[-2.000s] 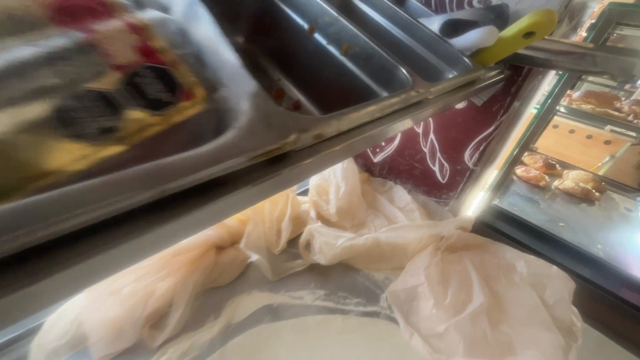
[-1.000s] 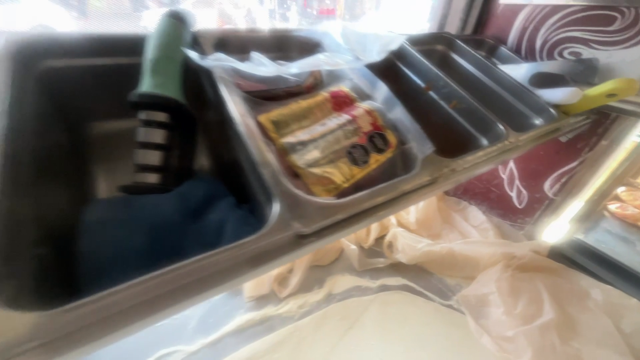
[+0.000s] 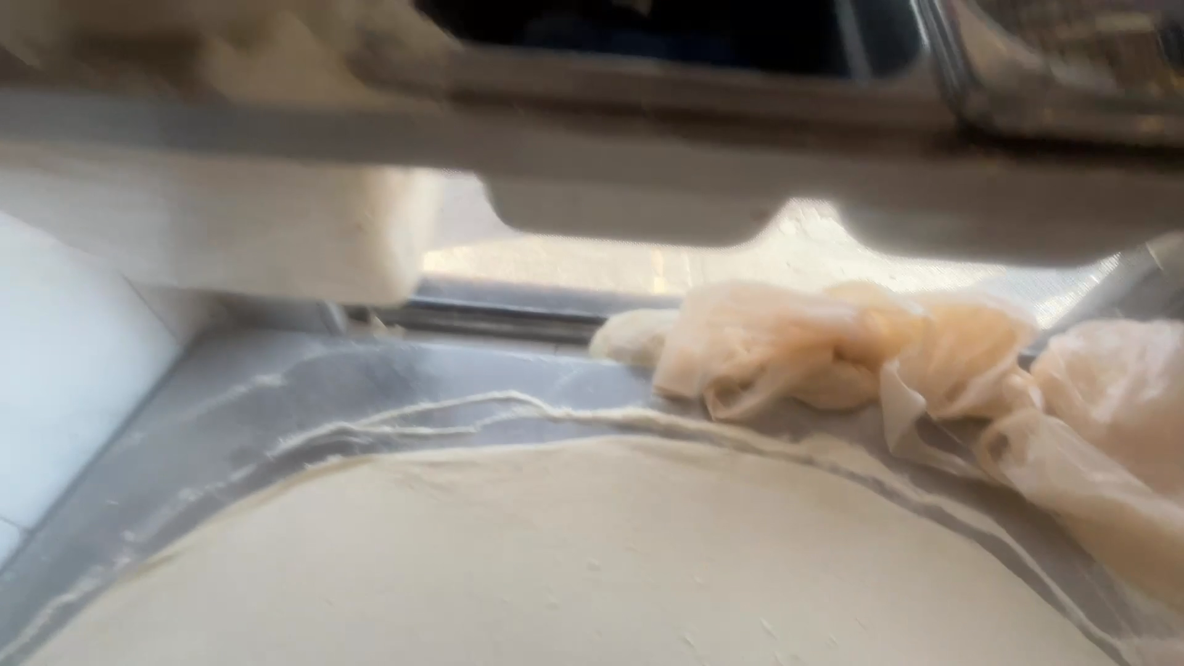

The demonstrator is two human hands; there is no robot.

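Note:
Neither my left hand nor my right hand shows in the head view. A wide, thin sheet of pale dough (image 3: 592, 555) with a rounded far edge lies across the lower part of the view. Ragged strips of dough (image 3: 518, 402) curve around that edge on the grey metal work surface (image 3: 370, 370). Crumpled translucent plastic bags (image 3: 814, 342) lie along the back, right of centre, and more bunched plastic (image 3: 1110, 398) continues to the right edge.
Above the dough runs a metal shelf edge (image 3: 592, 148) with dark food pans (image 3: 694, 37) set in it. A blurred whitish block-like object (image 3: 231, 222) hangs below it at left. White tiles (image 3: 74, 370) border the work surface at left.
The view has swung left and down to the dough. The knife sharpener with a green handle, seen in a pan one second ago, is out of view.

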